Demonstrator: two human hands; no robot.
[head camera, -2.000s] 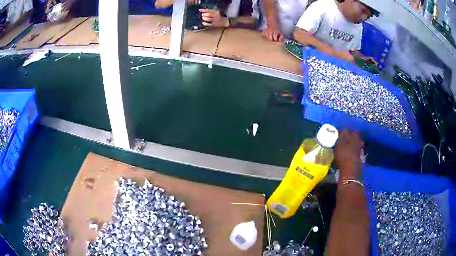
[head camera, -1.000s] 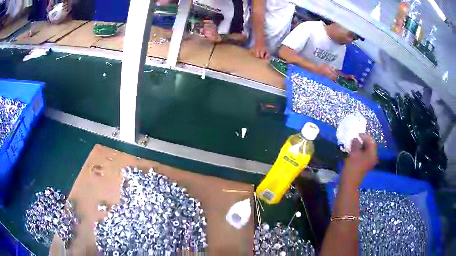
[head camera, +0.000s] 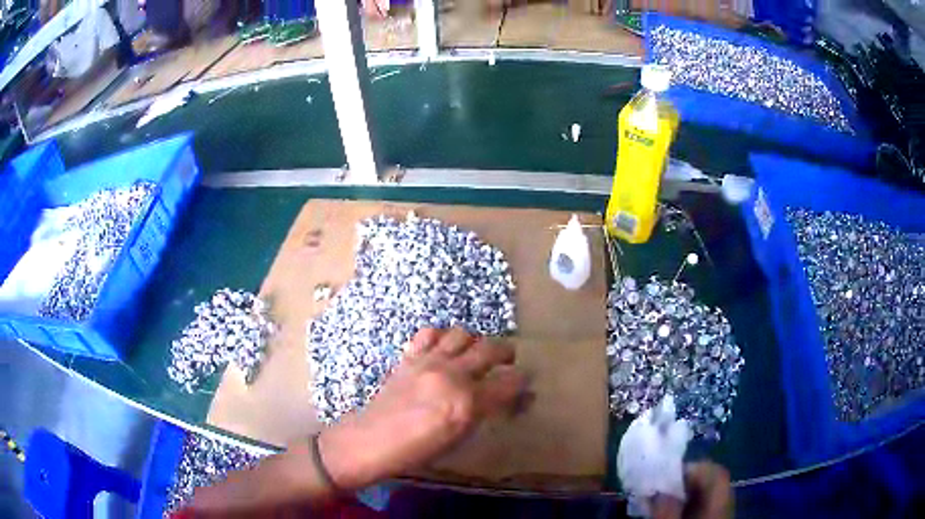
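Observation:
My left hand (head camera: 436, 395) lies over the lower right edge of the central heap of silvery metal parts (head camera: 416, 269) on the cardboard (head camera: 558, 385). Its fingers are bent and slightly blurred; whether they hold a part is hidden. My right hand (head camera: 703, 495) is at the bottom edge, partly cut off, and holds a crumpled white tissue (head camera: 654, 451). The tissue is just below the heap of flatter metal parts (head camera: 674, 350) right of the cardboard. A white glue bottle (head camera: 571, 253) lies at the cardboard's upper right.
A yellow bottle (head camera: 641, 162) stands behind the right heap. A small heap of parts (head camera: 221, 338) is at left. Blue bins of parts stand left (head camera: 167, 218), right (head camera: 776, 304) and far right (head camera: 710, 101). A white upright (head camera: 348, 91) rises behind the cardboard. A blue stool (head camera: 66, 482) is lower left.
The view has tilted down towards the bench. My right hand has brought the tissue from beyond the yellow bottle to the near edge. My left hand has come into view over the heap.

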